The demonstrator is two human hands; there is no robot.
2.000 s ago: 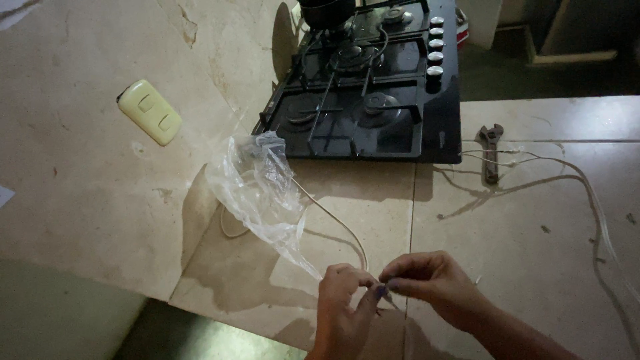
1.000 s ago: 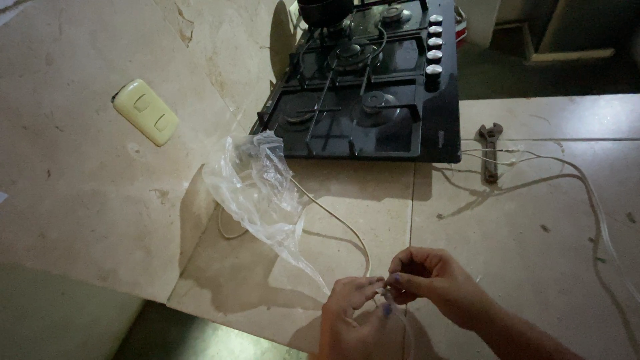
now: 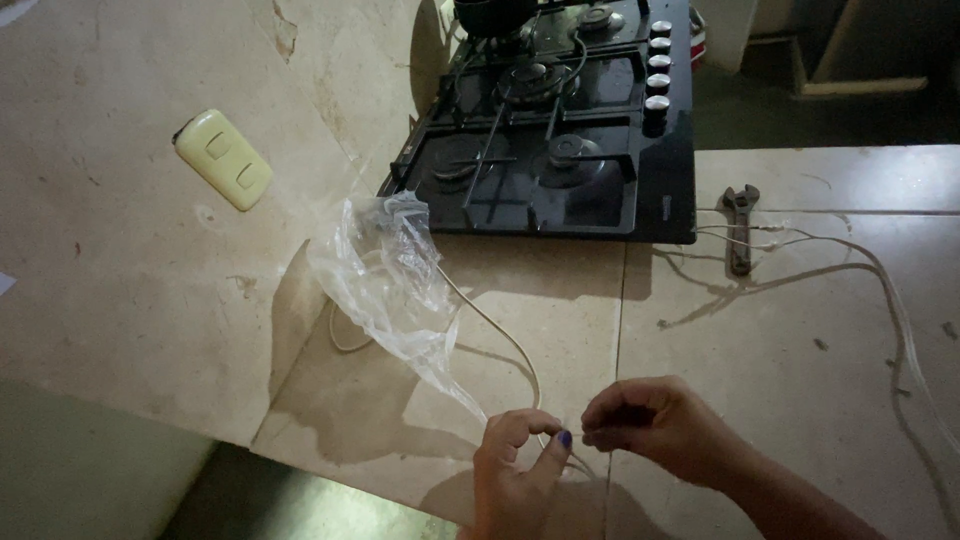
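Near the counter's front edge, my left hand [image 3: 521, 469] pinches a thin pale cable [image 3: 525, 352] between thumb and index finger. Just right of it, my right hand [image 3: 660, 424] has its fingertips closed on what looks like the cable's fine end; the exact grip is too small to tell. The cable runs up beneath a clear plastic bag [image 3: 397, 285], whose narrow tail reaches my left hand. The bag touches the near left corner of a black gas cooktop [image 3: 555, 150].
An adjustable wrench [image 3: 740, 232] lies right of the cooktop, with thin wires across it joining a pale cord [image 3: 892, 292]. A yellowish double switch plate [image 3: 223, 160] lies on the left. A dark pot [image 3: 495, 15] stands at the cooktop's far end. The counter edge [image 3: 352, 487] runs below.
My hands, close together on the cable before, are now slightly apart. The bag and cooktop stay in place.
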